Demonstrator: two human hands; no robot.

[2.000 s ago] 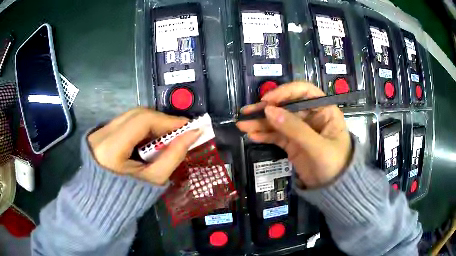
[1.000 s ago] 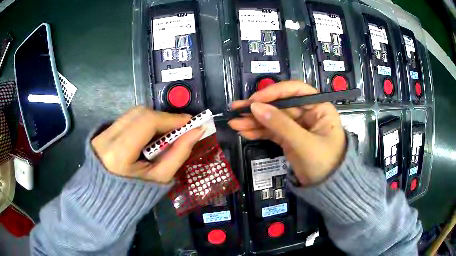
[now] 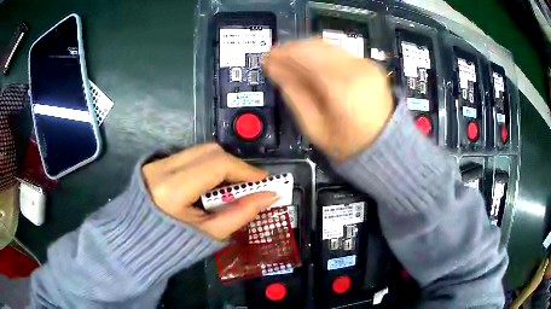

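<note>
My left hand (image 3: 208, 187) pinches a white sticker sheet (image 3: 251, 191) with dark dots along its top edge and a pinkish-red mark. A translucent red grid sheet (image 3: 260, 244) hangs below it over a unit in the front row. My right hand (image 3: 335, 90) is blurred, over the back row, with its fingertips at the right edge of the back-left black unit (image 3: 248, 84). The tweezers cannot be made out; the back of the hand hides what the fingers hold. The units lie label side up with red discs.
A clear blister tray (image 3: 308, 166) holds the units in two rows. At left on the dark green surface lie a smartphone (image 3: 63, 99) in a pale blue case, a dotted white sheet (image 3: 100, 104) partly under it, and a small white case (image 3: 32, 204). A pale edge strip (image 3: 483, 45) runs behind the tray.
My right hand has moved from the sheet's end up to the back-left unit. My left hand and sheets have shifted right and down in the picture. The tray and phone also appear shifted.
</note>
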